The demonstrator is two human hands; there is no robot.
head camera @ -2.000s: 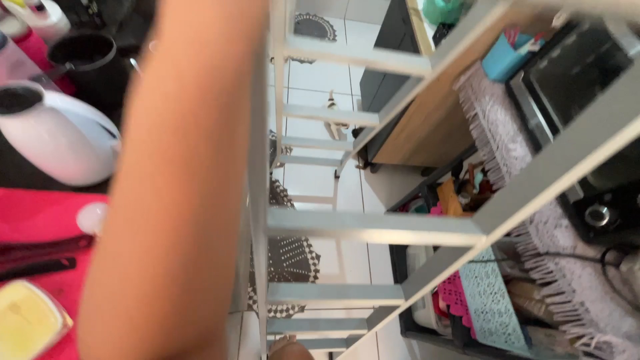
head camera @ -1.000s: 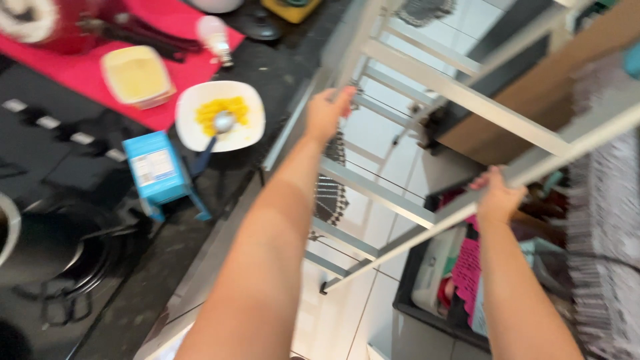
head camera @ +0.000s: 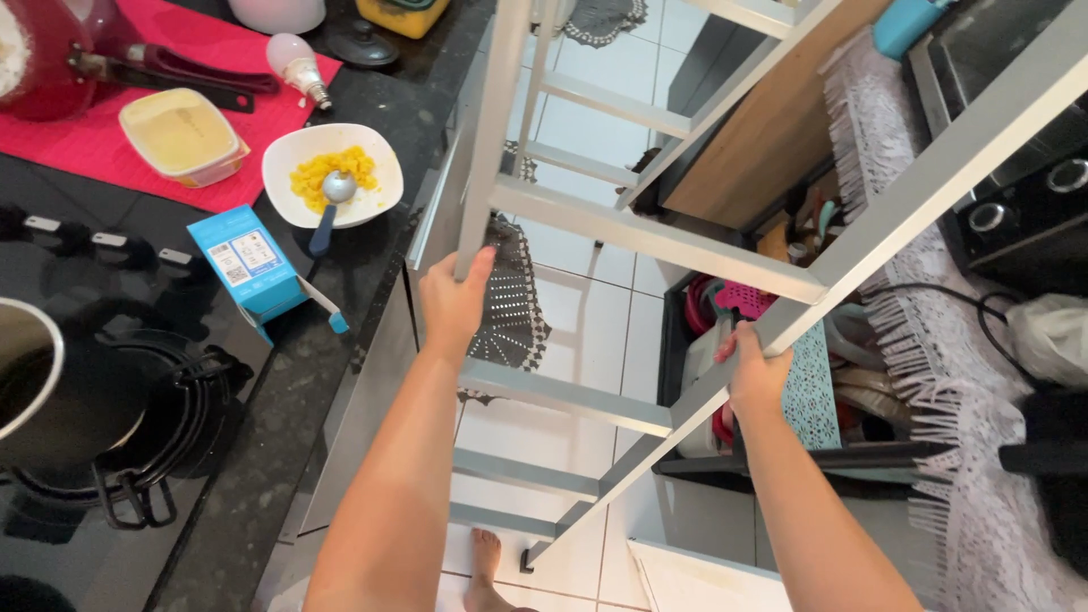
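A grey metal stepladder (head camera: 654,242) stands between the counter and the shelf, its rungs slanting across the middle of the view. My left hand (head camera: 453,297) grips its left side rail, and my right hand (head camera: 756,370) is closed around the right rail, a little lower. Left of my left hand, on the dark stone counter, lie an opened blue cardboard box (head camera: 248,263), a white bowl (head camera: 285,195) with yellow food and a spoon (head camera: 338,187), and a light bulb (head camera: 293,61). One bare foot (head camera: 485,552) shows on the floor near the ladder's base.
A gas stove (head camera: 85,544) with a pot (head camera: 76,391) lies at left. A plastic tub (head camera: 183,136) and red pan (head camera: 42,68) sit on a pink mat (head camera: 246,183). Right are a fringed cloth (head camera: 909,221), an oven (head camera: 1020,204) and a loaded shelf (head camera: 816,459). A crocheted mat (head camera: 510,306) covers tiles.
Two seconds ago an arm crossed the view, with neither hand plainly seen. One second ago both hands were at the ladder rails. The view has shifted, now showing the ladder's foot and a bare foot.
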